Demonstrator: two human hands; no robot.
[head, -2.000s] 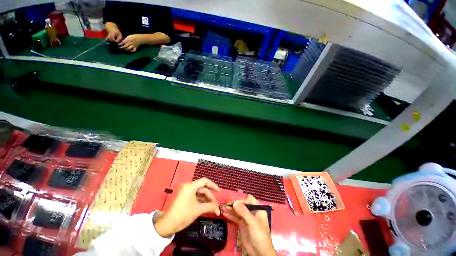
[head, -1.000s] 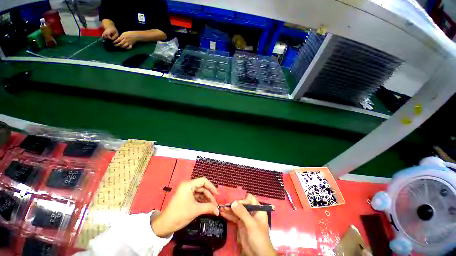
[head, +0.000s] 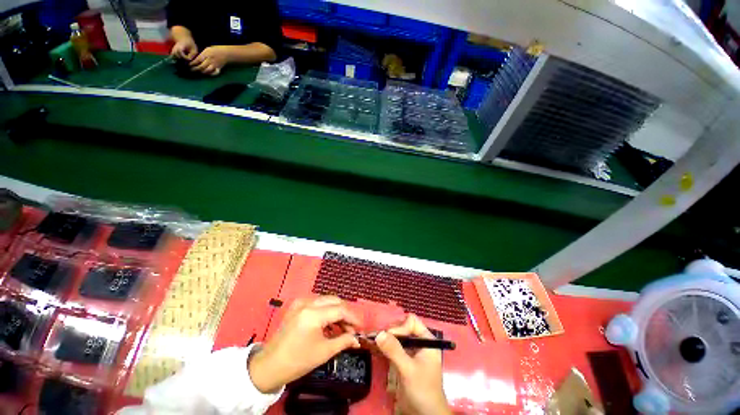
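Observation:
My right hand (head: 414, 369) holds a thin black pen-like tool, the tweezers (head: 426, 343), with its back end pointing right and its tip at my left fingertips. My left hand (head: 304, 344) pinches something tiny at the tool's tip; the piece is too small to make out. Both hands are close together above a black device housing (head: 345, 370) with pale marks, which lies on the red bench. Another black part (head: 316, 403) lies just in front of it, at the picture's lower edge.
Blister trays with black units (head: 111, 282) and cream adhesive sheets (head: 199, 292) lie left. A dark grid sheet (head: 389, 285) lies behind my hands. The orange-edged parts box (head: 558, 324) and fan (head: 690, 348) are right. Beyond the green conveyor (head: 324, 190), a person works with both hands.
The tool in my right hand has tilted, its back end moving slightly right and down. My left hand has stayed at the tip. The camera view has shifted slightly.

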